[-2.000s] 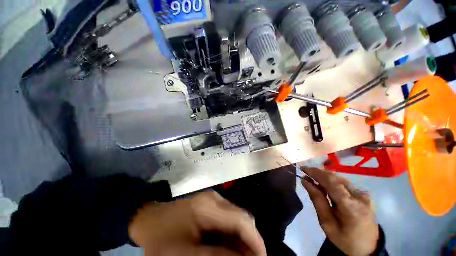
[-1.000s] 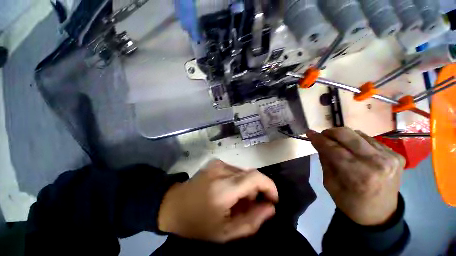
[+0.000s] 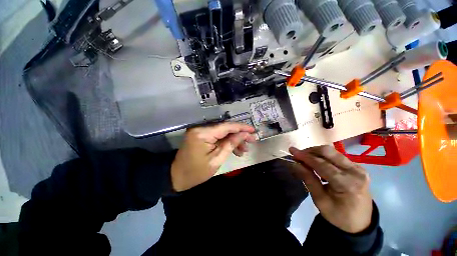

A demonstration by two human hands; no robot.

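Note:
The overlock machine's needle and presser foot area (image 3: 220, 65) is at the upper middle. Its looper cover (image 3: 265, 116) is open and shows white diagram labels. My left hand (image 3: 210, 152) is in front of the cover, thumb and fingertips brought together; whether a fine thread is between them cannot be seen. My right hand (image 3: 333, 185) is right of it, near the table's front edge, and holds slim silver tweezers (image 3: 286, 157) whose tips point left towards my left hand. The tips look slightly apart.
Black thread snips (image 3: 325, 107) lie on the white table (image 3: 351, 117). A rod with orange clips (image 3: 352, 88) crosses above, beside a large orange disc (image 3: 441, 135). Grey tension dials (image 3: 325, 15) line the top. Grey fabric (image 3: 60, 95) lies left; a red stool (image 3: 386, 148) stands below.
My left hand has moved up to the open cover. My right hand has drawn the tweezers back from the looper opening towards the table's front edge. The view has also shifted.

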